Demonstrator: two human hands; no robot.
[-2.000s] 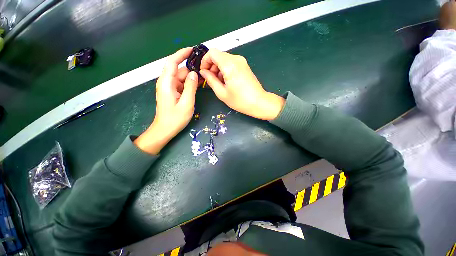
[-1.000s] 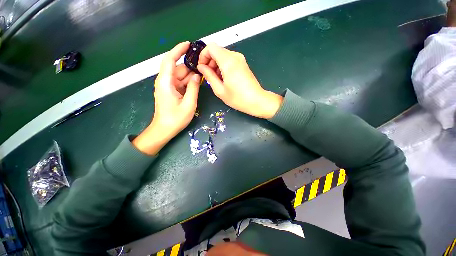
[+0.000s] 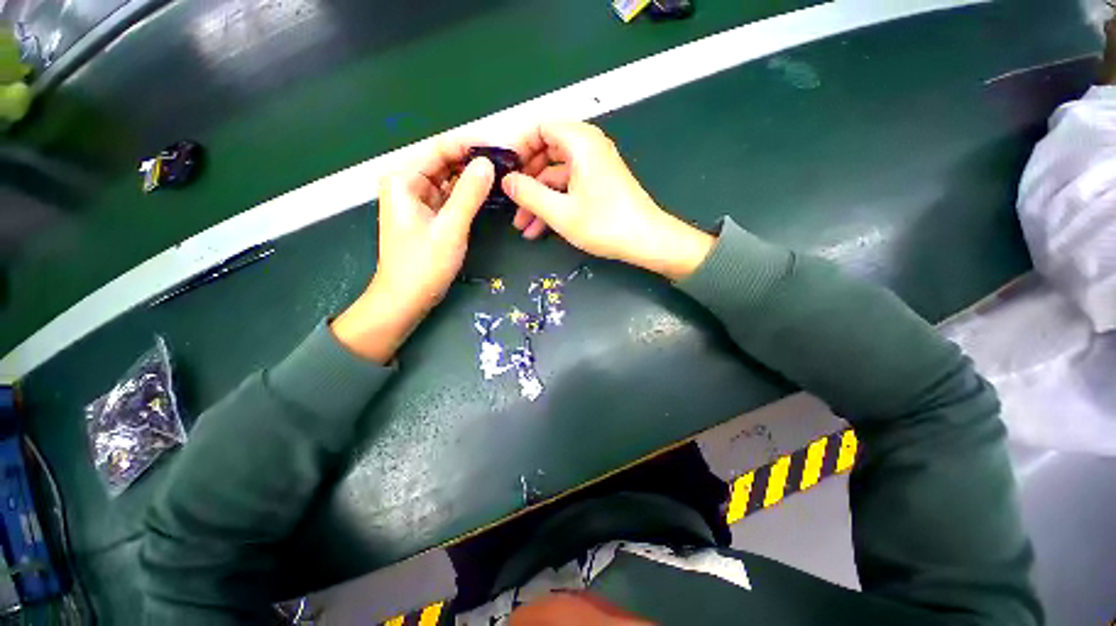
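A small black housing (image 3: pixel 496 159) is held in the fingertips of both hands, just in front of the white rail. My left hand (image 3: pixel 428 226) grips its left side, with the thumb on the near face. My right hand (image 3: pixel 594 202) holds its right side with thumb and fingers. The fingers hide much of the housing, and no tab shows on it. A loose pile of tiny white and gold-yellow parts (image 3: pixel 524 342) lies on the dark green bench below the hands.
Black units (image 3: pixel 181 164) lie on the green belt beyond the white rail (image 3: pixel 294 193), one at upper left, another at the top edge. A dark slim tool (image 3: pixel 211 276) lies along the rail. A clear parts bag (image 3: pixel 137 418) and blue box (image 3: pixel 22 514) are left. A person's white sleeve (image 3: pixel 1077 220) is right.
The housing has been turned and lowered slightly, and its yellow piece no longer shows. My right fingers have shifted from its face to its right side. Another unit has appeared at the top edge.
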